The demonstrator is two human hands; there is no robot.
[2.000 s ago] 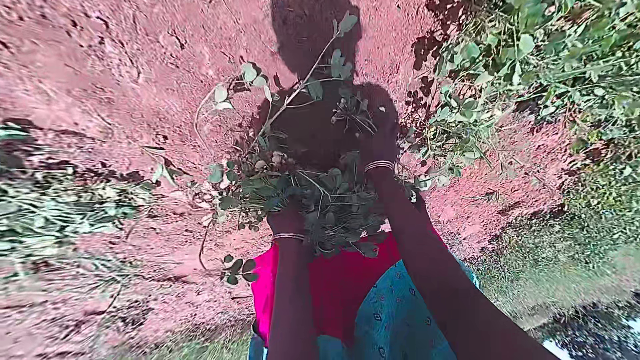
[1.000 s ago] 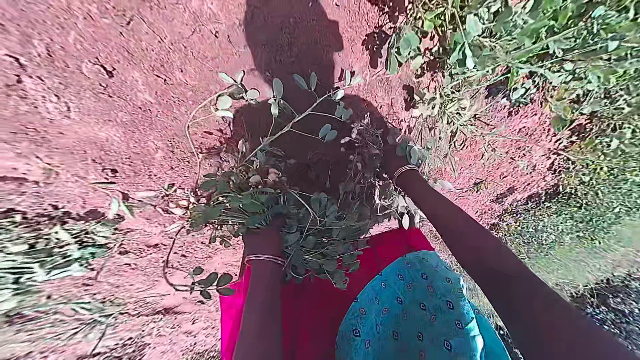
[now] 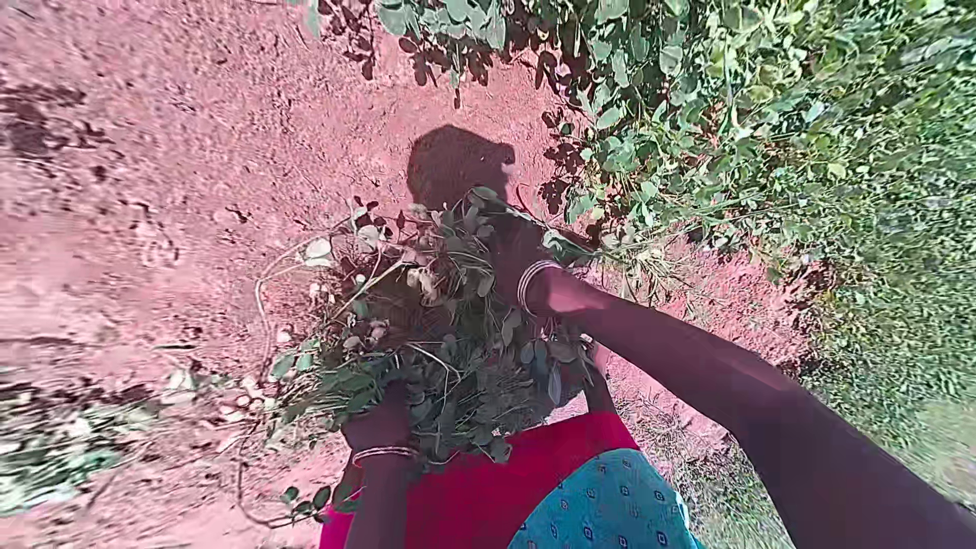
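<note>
A large bundle of uprooted peanut plants (image 3: 473, 366), leaves, stems and pale pods together, hangs in front of the red and teal clothing. My left hand (image 3: 381, 419), with bangles at the wrist, grips the bundle at its lower left; leaves cover the fingertips. Higher up on the right, my right hand (image 3: 518, 255) closes on more leafy stems at the bundle's upper edge, its fingers partly in shadow. Pale pods (image 3: 423, 284) show among the stems between the hands. One long bare stem curves out on the left.
Reddish soil (image 3: 191, 152) lies ahead and to the left, with a head's shadow on it. Dense green plants (image 3: 686, 114) grow at the upper right. A heap of pulled plants (image 3: 61, 450) lies at the lower left, and grass (image 3: 900, 343) borders the right side.
The right hand now grips stems at the bundle's upper edge, where more pods show. The view has shifted, with more of the growing plants at the top. The left hand still holds the bundle.
</note>
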